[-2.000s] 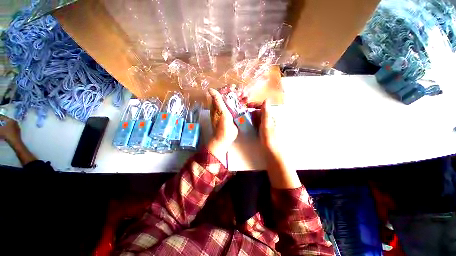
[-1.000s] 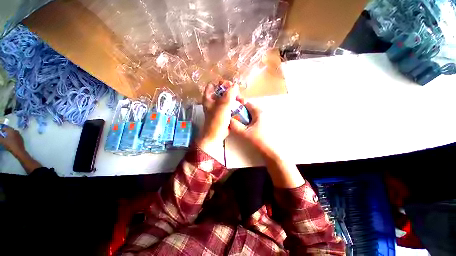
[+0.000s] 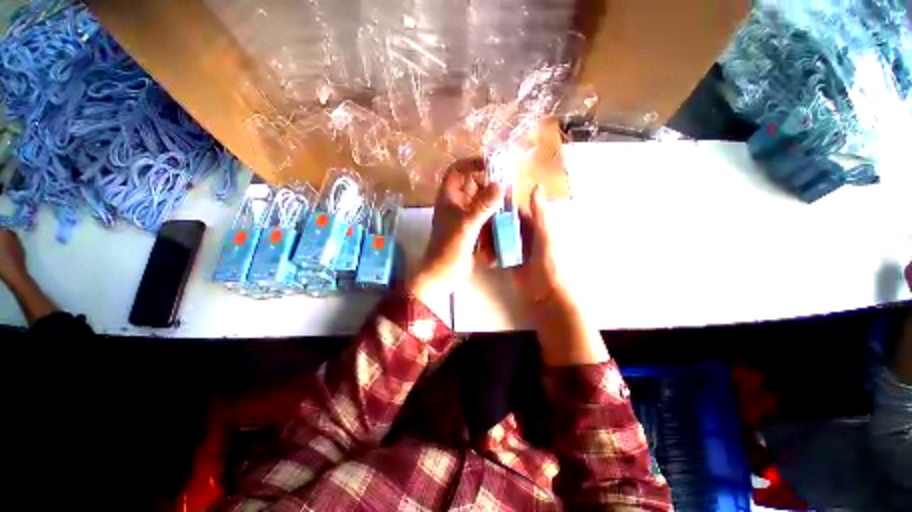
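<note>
A carded cable (image 3: 508, 238), light blue below with a pale loop above, is held upright between my hands at the near edge of the large carton. My left hand (image 3: 462, 215) has its fingers curled at the upper left of it. My right hand (image 3: 537, 250) lies along its right side. Glare around the loop hides whether a clear box is around it. Several packed units (image 3: 320, 240) stand in a tight row to the left of my hands.
The carton (image 3: 655, 60) with tangled clear boxes (image 3: 400, 130) stands behind. Loose cables (image 3: 100, 130) lie far left, a phone (image 3: 168, 273) beside the row. Carded stock (image 3: 795, 165) is at right, a blue crate (image 3: 705, 430) below. Another person's arm (image 3: 25, 280) is at the left edge.
My hands have turned the carded cable so its blue face shows upright. A second ago it was mostly hidden between the fingers. The view has shifted slightly.
</note>
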